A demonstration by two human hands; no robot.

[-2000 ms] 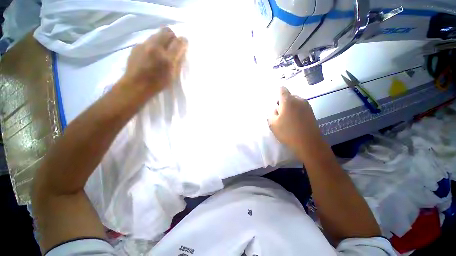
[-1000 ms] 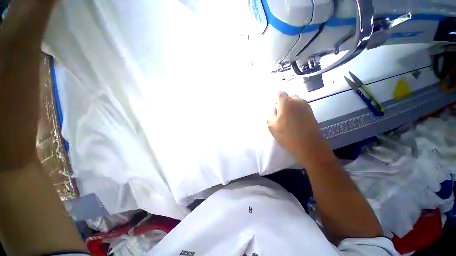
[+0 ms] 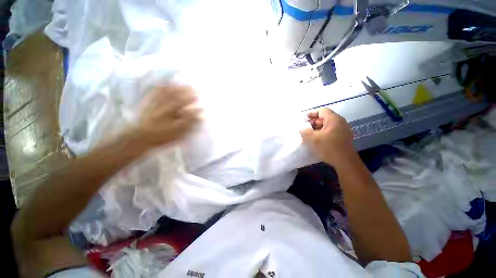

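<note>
A large white fabric garment piece (image 3: 206,187) spreads over the table left of and below the needle and hangs over the front edge; its middle is washed out by glare. My left hand (image 3: 171,114) is blurred and lies over the fabric at the left; its fingertips are lost in the glare. My right hand (image 3: 326,130) has its fingers curled at the fabric's right side, below the needle area, with thumb and fingertips pinching the fabric edge. The sewing machine head (image 3: 318,27) stands above and behind my right hand. The presser foot is hidden by glare.
Thread snips (image 3: 382,99) lie right of the needle, beside a yellow piece (image 3: 421,94). Scissors (image 3: 472,77) lie at the far right. Brown taped cardboard (image 3: 32,119) covers the left side. White cloth heaps (image 3: 419,190) lie at the lower right.
My left hand has come back from the left edge onto the fabric, which is now bunched at left and front. My right hand has shifted slightly down. The view has shifted a little.
</note>
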